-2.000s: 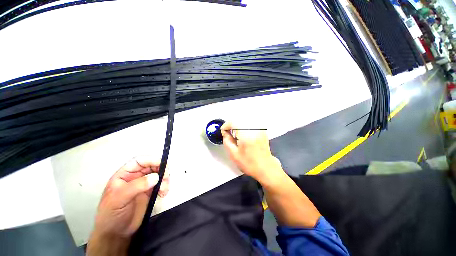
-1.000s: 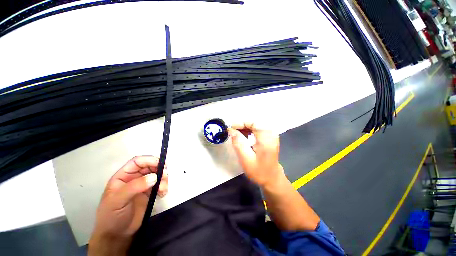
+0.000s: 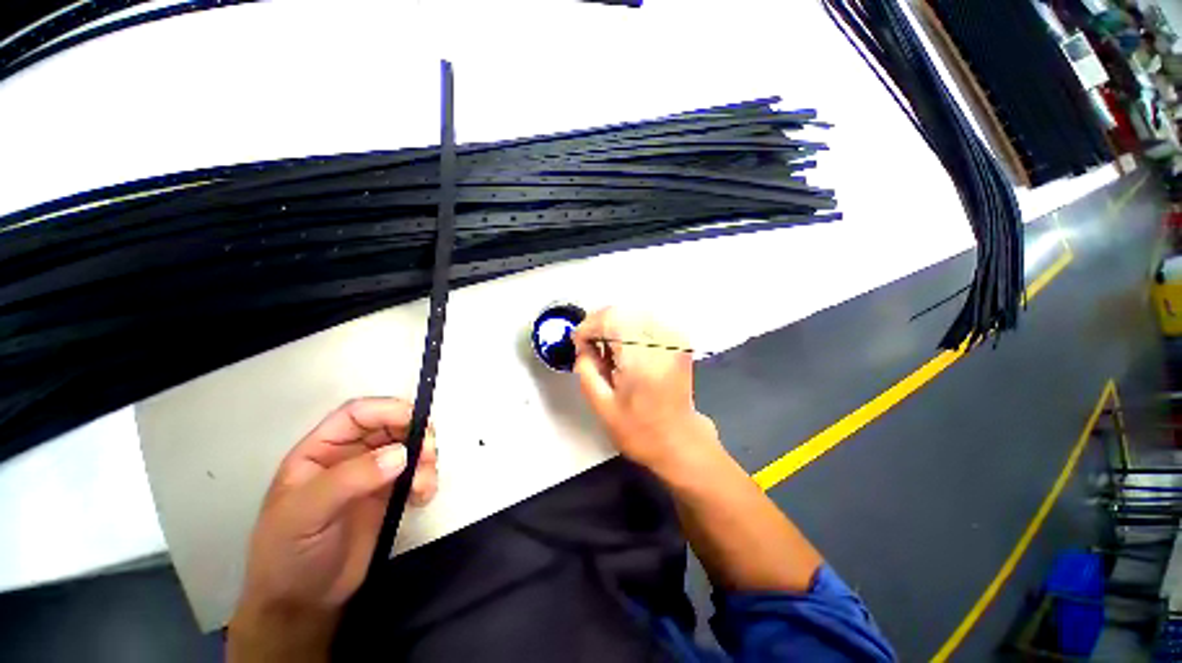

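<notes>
My left hand holds a long narrow black strap between thumb and fingers. The strap stands up across the strap pile, shows a row of small holes, and its lower end is lost against the dark cloth over my lap. My right hand pinches a very thin dark applicator whose tail points back to the right over the hand. My right fingertips are at the right rim of a small round paint pot with dark, shiny liquid. The applicator's tip is hidden.
A wide pile of black straps lies across the white table beyond my hands. A beige work board lies under the pot. A strap bundle hangs over the table edge at upper right. Grey floor with yellow lines shows at right.
Since one second ago, my right hand has moved slightly left, with its fingers now at the pot's rim and the applicator's tail visible. The strap's upper part has shifted slightly right.
</notes>
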